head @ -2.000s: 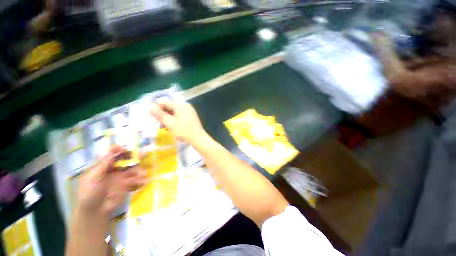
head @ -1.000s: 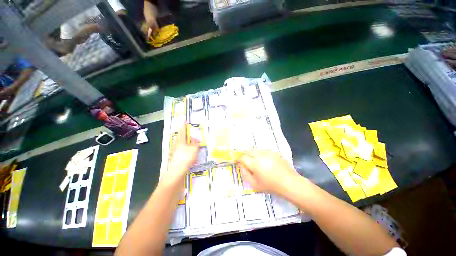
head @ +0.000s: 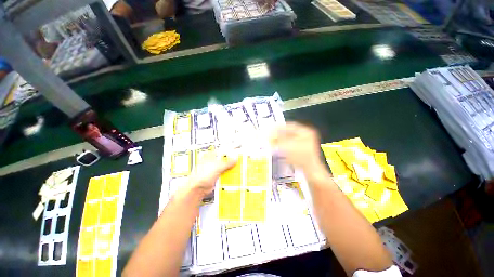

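Observation:
A blister tray [head: 249, 242] with rows of dark-outlined rectangular pockets lies in front of me. A yellow sticker sheet [head: 244, 189] with a white upper part lies over the middle of the tray. My left hand [head: 212, 174] is at the sheet's left edge, fingertips on it; it seems to grip the edge. My right hand [head: 297, 145] is blurred, at the sheet's upper right, fingers bent; whether it holds anything cannot be told. Some pockets at the tray's left show yellow outlines.
Loose yellow pieces [head: 368, 181] lie right of the tray. Another yellow sticker strip [head: 102, 224] and a white backing skeleton [head: 56, 230] with scraps lie left. A smartphone [head: 103, 135] stands behind them beside a dark square case [head: 88, 157]. Stacked trays [head: 460, 108] lie far right. A green belt [head: 200, 78] runs behind.
The yellow sheet now shows clearly on the tray between my hands. My right hand has moved up to the sheet's upper right. My left hand has moved down to its left edge.

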